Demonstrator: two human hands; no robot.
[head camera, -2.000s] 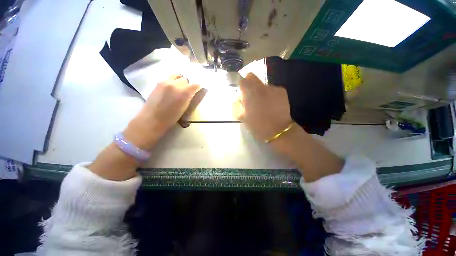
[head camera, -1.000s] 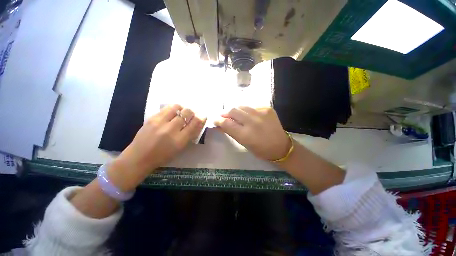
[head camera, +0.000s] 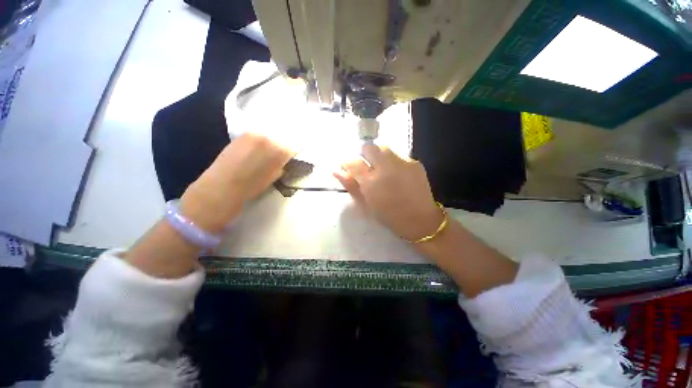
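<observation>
A white-faced piece lies under the machine head, its right part lost in lamp glare. A black fabric panel lies beneath and left of it. My left hand is left of the needle, fingers curled on the piece's near edge. My right hand is just right of and in front of the needle area, thumb and forefinger apart at the glare; glare hides what its fingertips touch. The presser foot is barely visible. A small brown-orange tool or guide is beside my left fingertips.
A black stack lies right of the needle. White-faced panels cover the far left. The machine head overhangs the work. A small tool lies on the base at right. A red basket is at lower right.
Both hands have moved away from me since one second ago, my left slightly left and my right slightly right. The white-faced piece has shifted away, uncovering the brown-orange tool. The black panel has changed shape.
</observation>
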